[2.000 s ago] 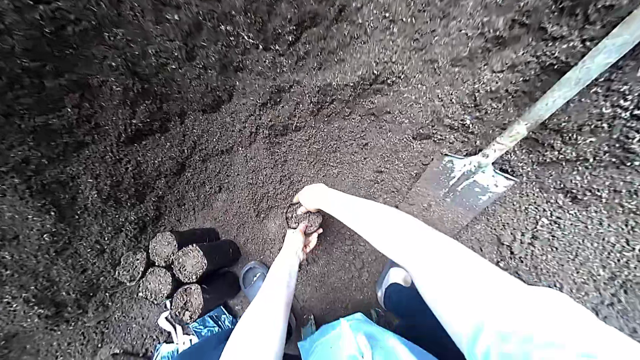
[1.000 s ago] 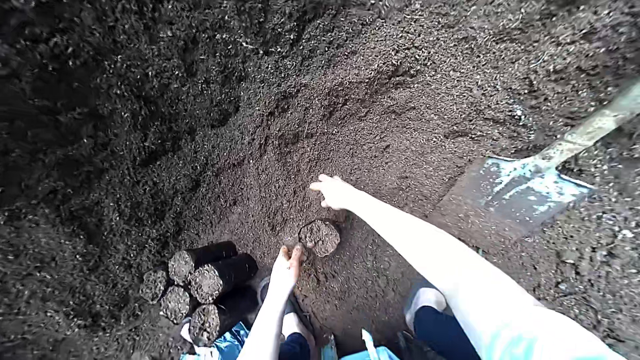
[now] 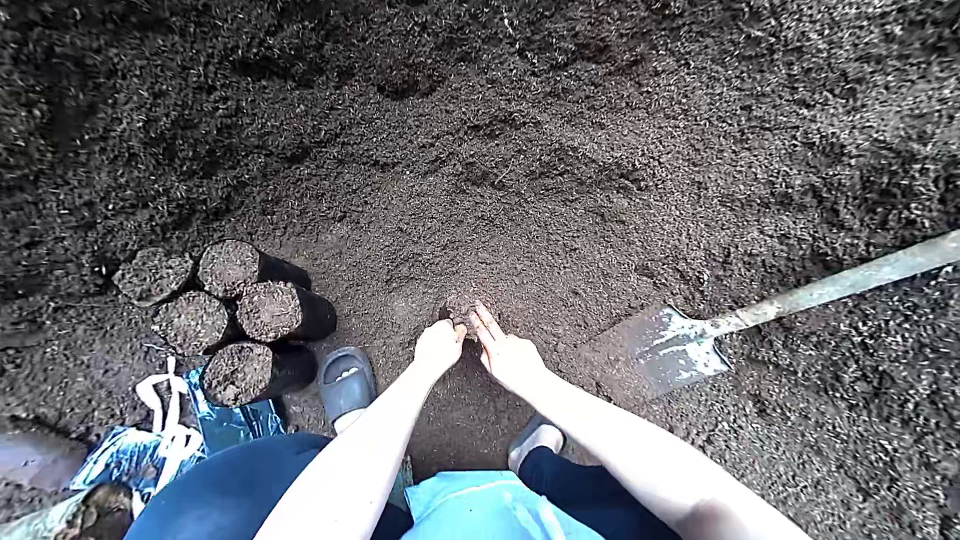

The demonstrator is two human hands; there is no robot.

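Observation:
A soil-filled black bag [image 3: 459, 306] stands between my feet, with dark soil showing at its top. My left hand [image 3: 439, 345] grips the near left side of its rim, fingers curled. My right hand [image 3: 508, 351] lies at the right side of the top, its first fingers extended flat on the soil and rim. The bag's lower part is hidden by my hands. Several filled black bags [image 3: 319, 313] are grouped at the left, their soil tops facing up and toward the left.
A shovel [image 3: 679, 349] lies at the right, its blade partly in the soil. A large soil heap [image 3: 487, 150] rises ahead. Blue plastic packaging [image 3: 232, 420] with white straps lies at lower left, beside my left clog [image 3: 347, 381].
My right hand, held off the bag a second ago, now touches its top. My left hand has moved onto the rim.

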